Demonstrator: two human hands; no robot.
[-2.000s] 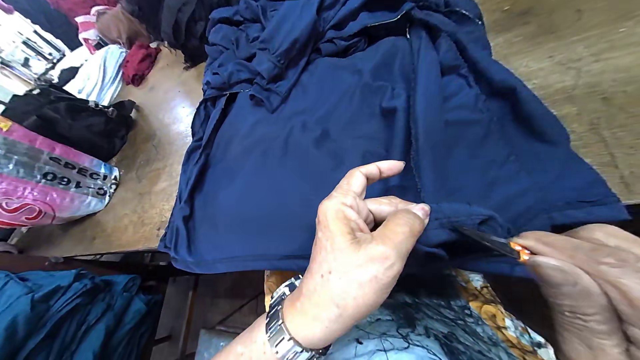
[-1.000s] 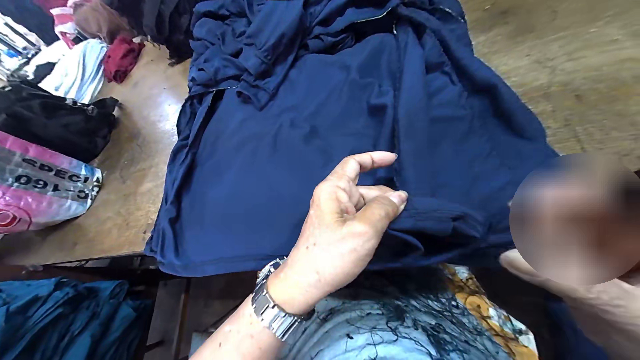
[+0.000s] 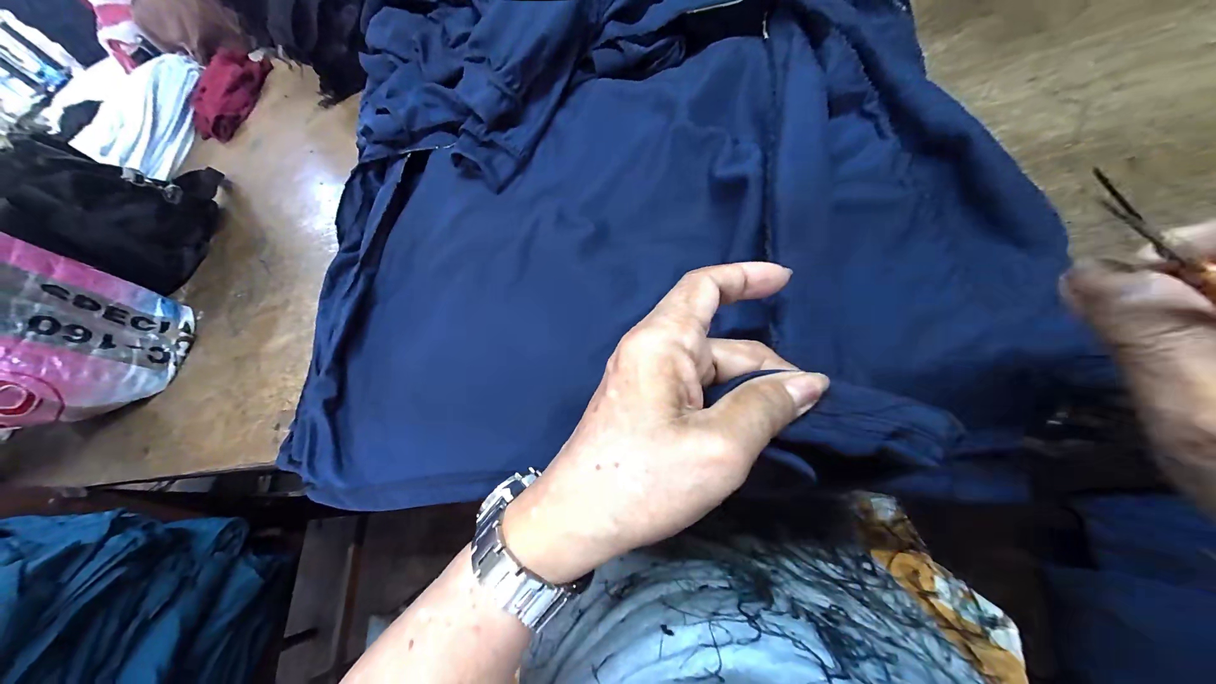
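Observation:
A navy blue garment [image 3: 589, 256] lies spread over the wooden table, its lower edge along the table's front. My left hand [image 3: 684, 408], with a metal-band watch [image 3: 518, 560] at the wrist, pinches a fold of the garment's hem between thumb and fingers, while the index finger stands off the cloth. At the right edge my right hand [image 3: 1154, 332], partly out of view and blurred, holds a small tool with thin dark blades [image 3: 1130, 211] and an orange part, probably thread snips. The blades point up and left, apart from the hem.
On the wooden table [image 3: 256, 380] at the left are a pink and clear plastic bag [image 3: 95, 332] with print, black cloth [image 3: 104, 209], white cloth [image 3: 142, 109] and dark red cloth [image 3: 228, 93]. Teal cloth [image 3: 133, 598] lies below the table edge at lower left.
Two seconds ago the blades were at the hem beside my left hand; my right hand has since moved away to the right with the tool. My left hand still pinches the hem.

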